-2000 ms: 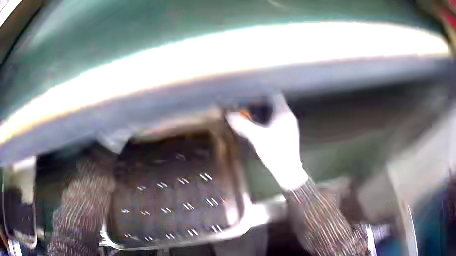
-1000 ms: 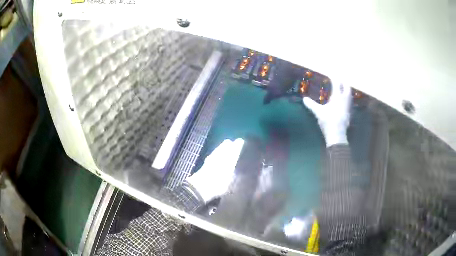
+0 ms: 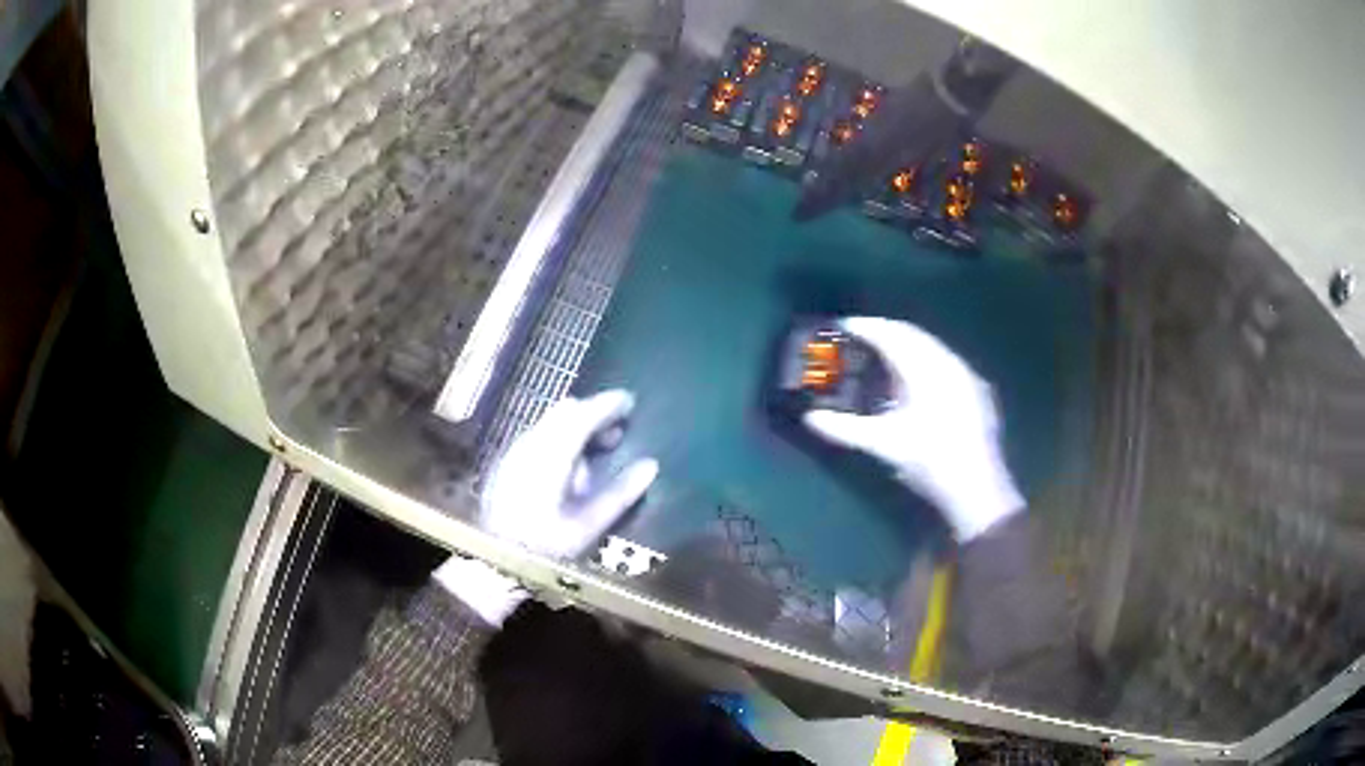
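Observation:
My right hand, in a white glove, holds a black unit with orange copper on its upper face, over the middle of the teal mat. My left hand, also gloved in white, is at the lower left of the booth with fingers and thumb apart, and nothing shows in it. Both hands are seen through the clear window. Rows of black units with orange parts lie at the back of the mat.
A dark tapered shape hangs over the back rows. A slotted grille and pale bar run along the left. Grey foam lines the side. The window's white frame crosses in front. A yellow tube is at the lower right.
My right hand has come from the back rows towards the middle with a unit in it. My left hand has moved slightly left, its fingers now curved. Earlier, a view of a tray gave way to the booth.

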